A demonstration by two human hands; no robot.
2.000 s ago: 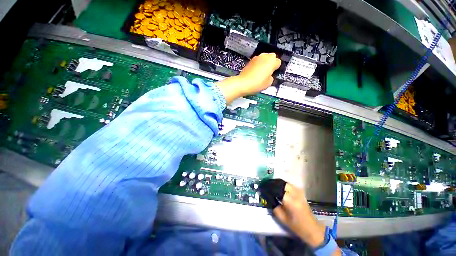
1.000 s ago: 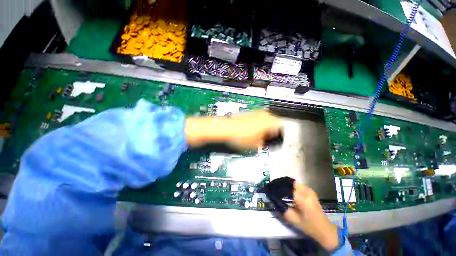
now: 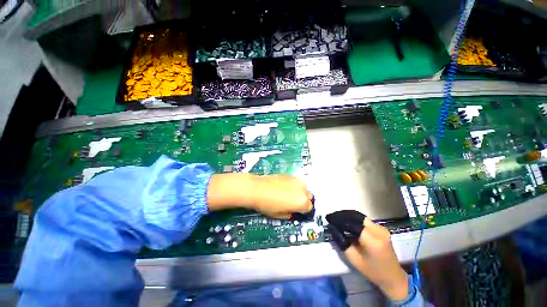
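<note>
A large green circuit board [image 3: 174, 141] with white shapes and small parts lies in front of me. My left hand [image 3: 273, 195] is over its lower right part, black coverings on the fingertips, fingers bent down close to the board. My right hand [image 3: 369, 243], also with black finger coverings, is at the board's lower right corner, close to my left fingertips. Fingers of both hands are bunched; whether they hold a small part is hidden. Small silvery components [image 3: 227, 237] stand on the board left of the hands.
A bare metal plate [image 3: 351, 162] lies between this board and another green board [image 3: 474, 150] on the right. Black bins with yellow-orange parts [image 3: 159, 72] and grey parts [image 3: 309, 42] stand behind the rail. A blue coiled cord [image 3: 446, 102] hangs at right.
My left hand has come from the bins down to the board's lower right part, near my right hand. My right hand has stayed near the board's corner. The view has shifted.
</note>
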